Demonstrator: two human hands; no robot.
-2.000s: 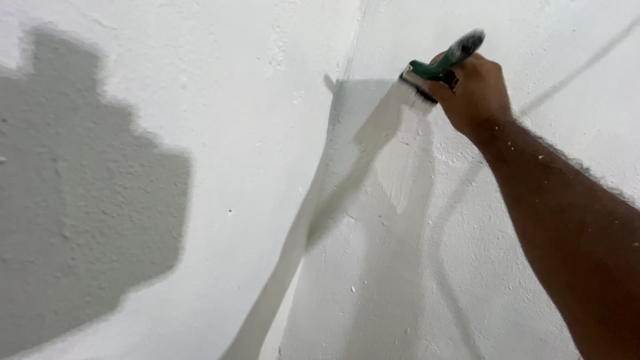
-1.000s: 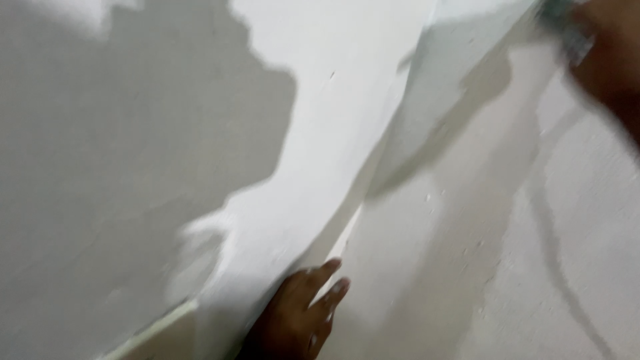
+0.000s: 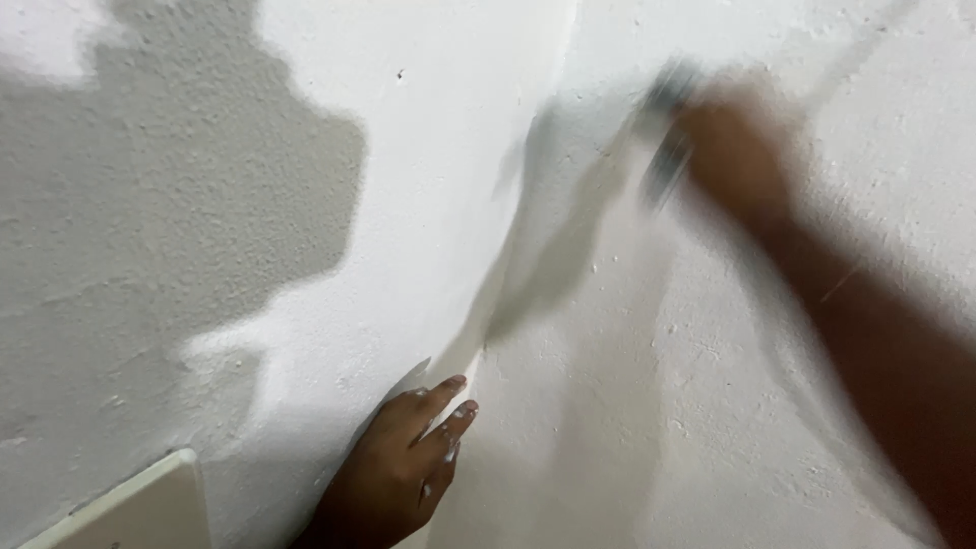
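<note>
My right hand (image 3: pixel 736 145), blurred by motion, grips a paintbrush (image 3: pixel 667 130) against or close to the right wall (image 3: pixel 762 366), right of the corner; whether the bristles touch is too blurred to tell. At the bottom centre my left hand (image 3: pixel 404 457) rests by the corner between the two walls, fingers apart, with nothing seen in it. White paint specks dot its fingers. On the left wall, white paint (image 3: pixel 427 198) borders a rough grey patch (image 3: pixel 229 168) with an uneven edge.
A cream plastic cover plate (image 3: pixel 145 507) sits on the left wall at the lower left. The wall corner (image 3: pixel 503 282) runs from the top centre down to my left hand. Shadows of my arm and the brush fall across the right wall.
My left hand, not in view two seconds ago, is now at the corner. The right hand still holds the brush. The view has shifted, and the cover plate has come into it.
</note>
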